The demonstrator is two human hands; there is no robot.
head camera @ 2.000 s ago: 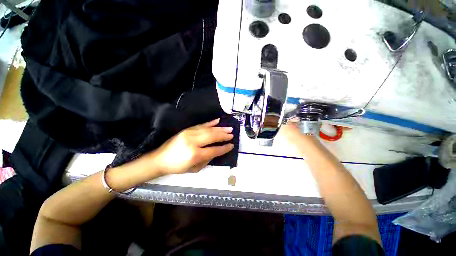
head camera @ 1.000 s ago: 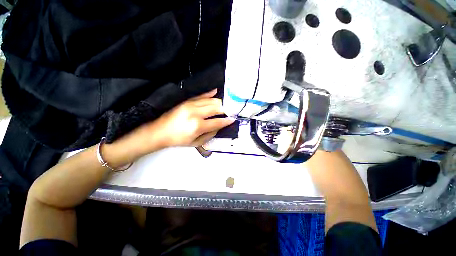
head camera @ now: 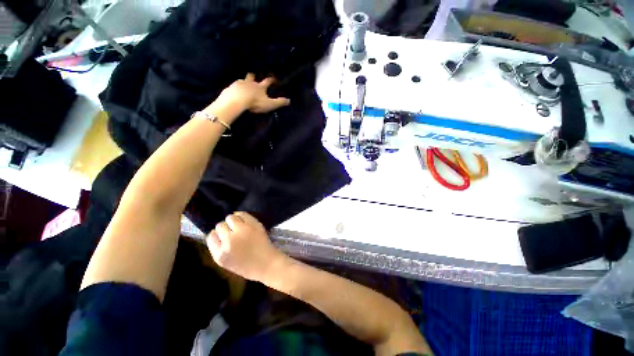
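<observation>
The black garment (head camera: 229,42) lies in a large pile on the left of the table, and a flat black corner of it points right, beside the needle area of the white sewing machine (head camera: 431,83). My left hand (head camera: 258,96) rests on top of the garment with thumb and fingers apart. My right hand (head camera: 240,243) is closed on the garment's near edge at the table's front edge; its fingertips are partly hidden. The presser foot area (head camera: 351,142) shows no cloth under it that I can make out.
Red-handled scissors (head camera: 448,170) and a yellow-orange handle (head camera: 474,165) lie on the machine bed. A black smartphone (head camera: 559,243) lies at the right, near a clear plastic bag (head camera: 612,302). A blue crate (head camera: 514,320) is below the table edge. Black cloth (head camera: 35,104) lies far left.
The garment has come out from the needle area to the left. My left hand has moved up and onto the pile. My right hand has left the machine and moved left to the garment's near edge.
</observation>
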